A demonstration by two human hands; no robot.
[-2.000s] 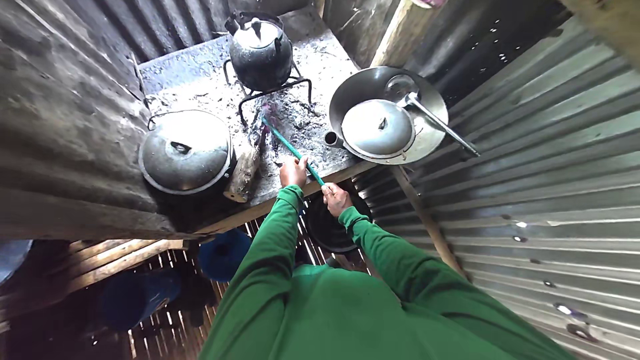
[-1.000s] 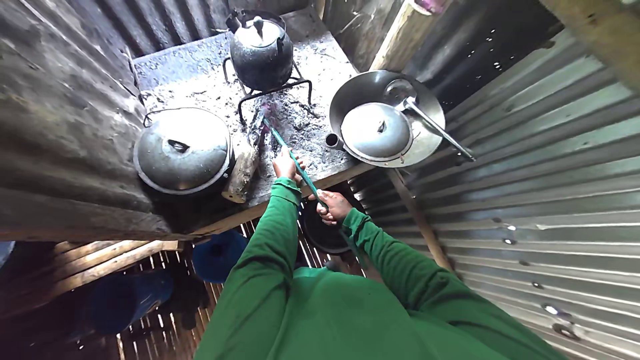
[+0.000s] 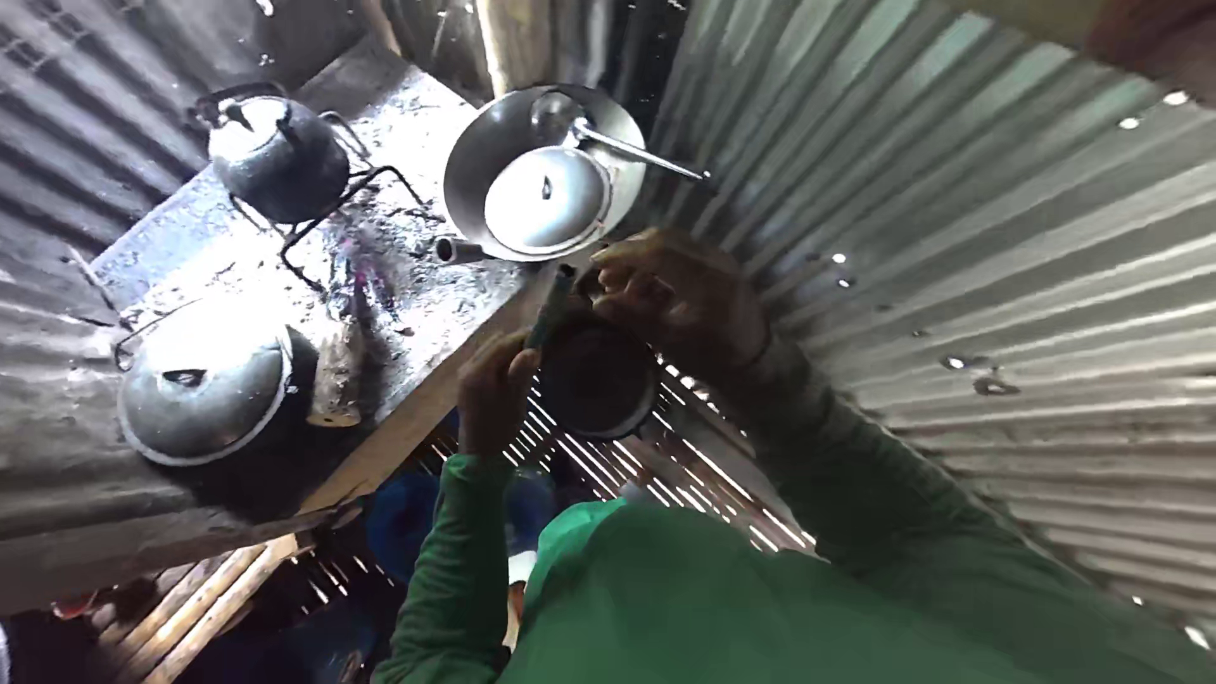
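My left hand (image 3: 496, 385) is closed around a thin green pipe (image 3: 553, 306) by the front edge of the hearth. My right hand (image 3: 670, 290) is just right of the pipe's upper end, its fingers bent; shadow hides whether they hold anything. Below both hands is a dark round pot (image 3: 598, 380). On the ashy hearth (image 3: 446, 313), a blackened kettle (image 3: 285, 161) stands on a metal stand (image 3: 356, 195). A piece of firewood (image 3: 336, 380) lies with its far end near faintly glowing embers (image 3: 366, 275).
A lidded pot (image 3: 204, 399) sits at the hearth's left. At the right, a large metal pan (image 3: 475, 180) holds a lid (image 3: 546, 199) and a ladle (image 3: 636, 152). A short dark tube (image 3: 458, 251) lies beside the pan. Corrugated metal walls (image 3: 950, 285) close in around the hearth.
The pipe's end has been drawn back from the embers toward me. My right hand has left its hold lower on the pipe and moved up beside its end. The view has turned.
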